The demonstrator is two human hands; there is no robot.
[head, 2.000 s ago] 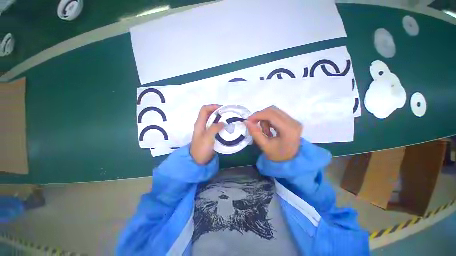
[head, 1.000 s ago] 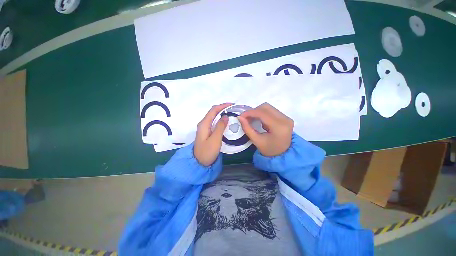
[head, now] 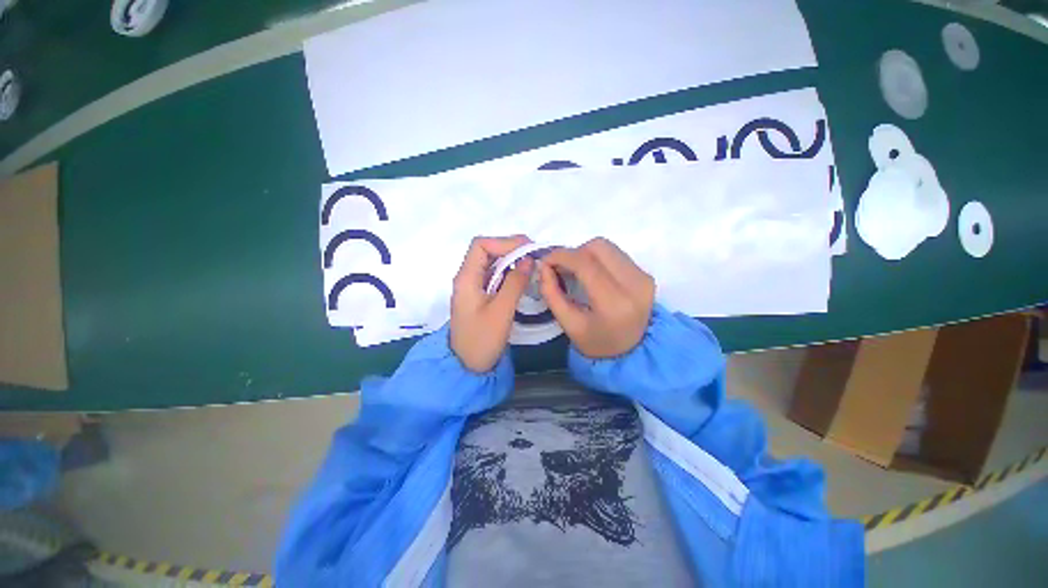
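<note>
A round white housing is held over the front edge of the sticker sheet, partly hidden by my hands. A dark arc shows inside its lower part. My left hand grips its left rim, with the thumb reaching inside. My right hand is at its right side, with thumb and fingertips pinched together inside the upper part; whether they hold an arc sticker cannot be told. The sticker sheet shows several dark arcs at its left end. White release paper covers much of it.
Blank white sheets lie at the back. White discs, a small ring and translucent discs lie at right. A cardboard sheet is at left, and an open cardboard box is below the bench edge. White housings sit at upper left.
My right hand has moved left, closer to my left hand. The dark strip seen earlier at the right fingertips is now hidden. The housing looks more tilted.
</note>
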